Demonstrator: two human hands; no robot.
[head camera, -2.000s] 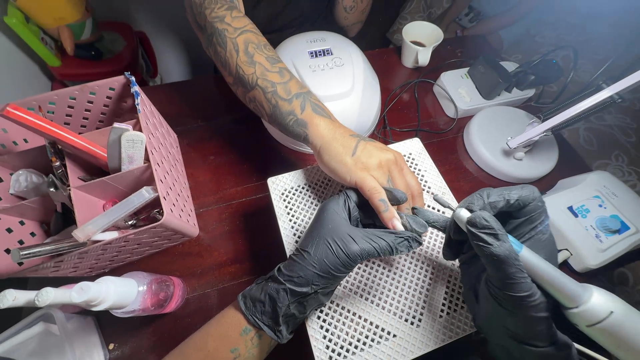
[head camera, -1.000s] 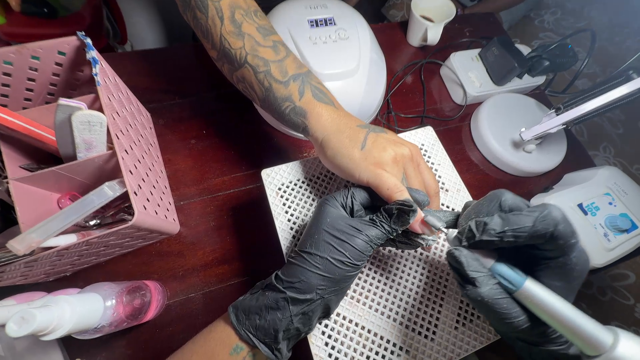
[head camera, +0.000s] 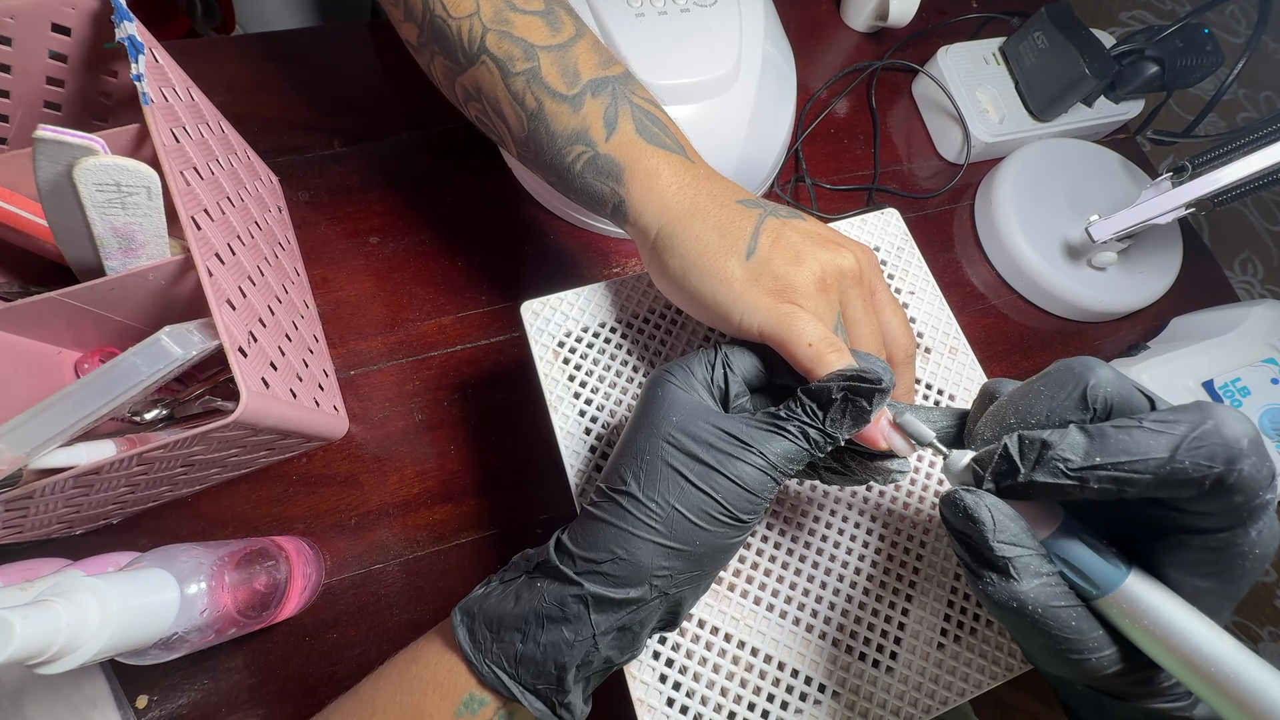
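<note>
My left hand, in a black glove, grips a finger of another person's tattooed hand, thumb on top, just above the white perforated grate. In my black-gloved right hand is an electric nail drill handpiece, tilted, its tip pointing up and left. The grey cylindrical bit is at the fingernail; whether it touches cannot be told. Pale dust speckles both gloves. Part of the held finger is hidden behind my left thumb.
A pink plastic basket with nail files stands left, above a pump bottle with pink liquid. Behind are a white nail lamp, a cable, a power strip, and a cup. The lamp base and white device are right.
The view has moved closer over the hands. The other person's thumb is now extended past my left thumb, and the drill bit remains near the nail.
</note>
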